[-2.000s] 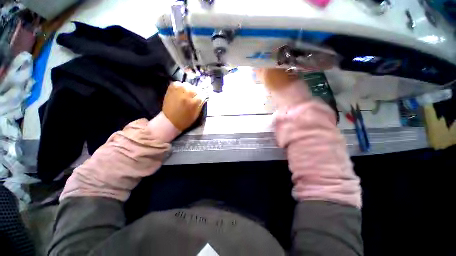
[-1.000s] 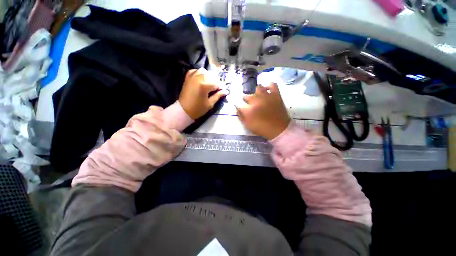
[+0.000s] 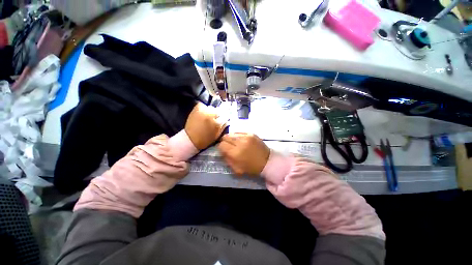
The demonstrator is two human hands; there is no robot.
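Observation:
The black garment piece point(image 3: 124, 93) lies bunched on the white table, left of the needle. My left hand point(image 3: 203, 126) holds its right edge just below and left of the presser foot point(image 3: 220, 103). My right hand point(image 3: 244, 153) is beside it, with its fingertips pinching the black edge close to my left fingertips. The fingertips partly hide the edge. The white sewing machine head point(image 3: 300, 67) with a blue stripe stands above my hands. Glare around the needle hides whether the cloth is under the foot.
Black-handled scissors point(image 3: 335, 155) and a dark green card point(image 3: 345, 125) lie right of my hands. Blue-handled snips point(image 3: 389, 168) lie farther right. A pink box point(image 3: 353, 23) is on the machine head. White strips point(image 3: 26, 119) hang at the left. A printed ruler strip point(image 3: 204, 166) runs along the front edge.
My right hand has come from beneath the machine head, near the scissors, to the needle area, then down and left to the cloth edge beside my left hand. The camera view has also shifted.

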